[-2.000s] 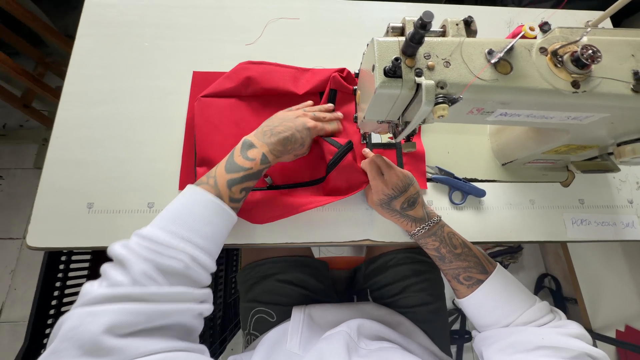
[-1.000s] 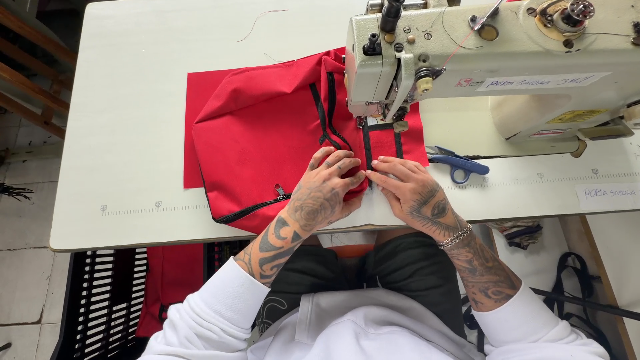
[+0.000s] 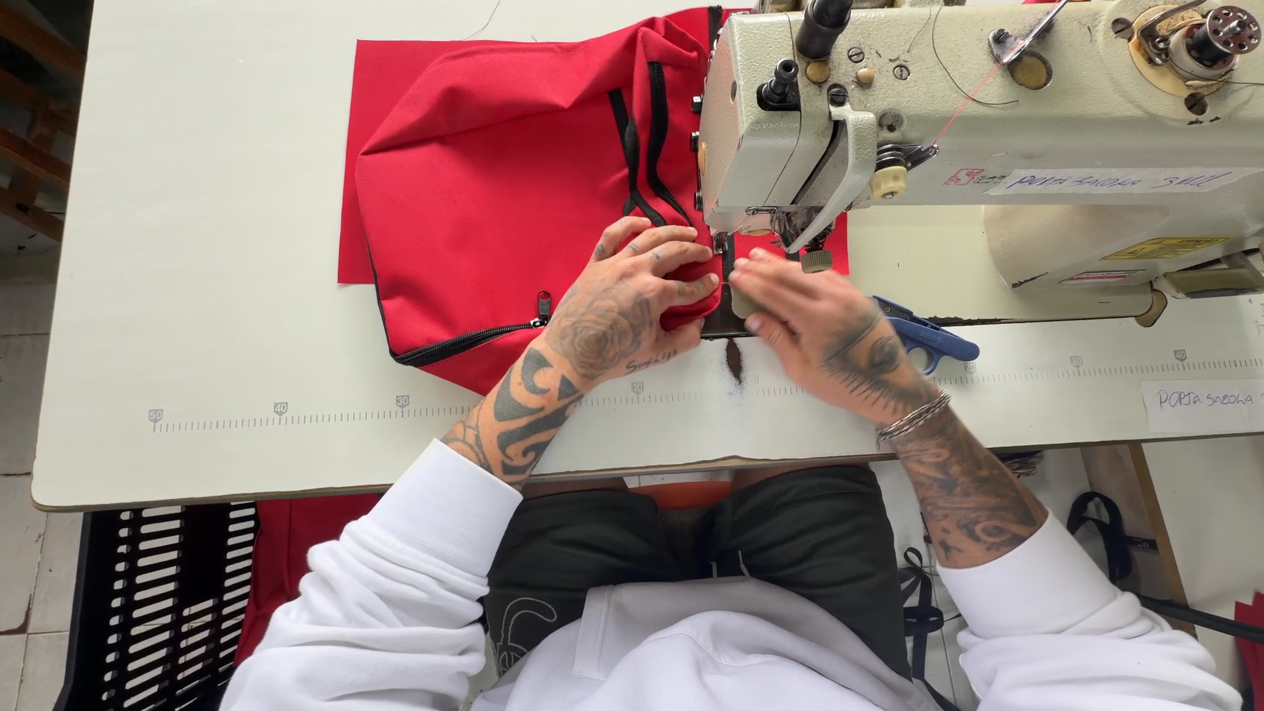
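Observation:
Red fabric with black zippers (image 3: pixel 494 178) lies on the sewing table, its right edge under the head of an industrial sewing machine (image 3: pixel 750 128). A zipper pull (image 3: pixel 542 308) shows near its lower edge. My left hand (image 3: pixel 632 301) grips a folded part of the red fabric just left of the presser foot. With fingers extended, my right hand (image 3: pixel 815 326) rests at the right of the presser foot, by the black binding; its fingertips hide what lies beneath, so a hold cannot be told. The needle area is partly hidden.
Blue thread snips (image 3: pixel 933 341) lie right of my right hand. A printed ruler scale (image 3: pixel 281 415) runs along the front of the white table (image 3: pixel 197 197). A black plastic crate (image 3: pixel 163 602) with red fabric stands below left. Black straps (image 3: pixel 1101 523) hang at lower right.
Over the two seconds, my left hand has moved from on top of the fabric to its edge beside the presser foot. The red fabric has shifted and bunched there. My right hand's fingers have straightened.

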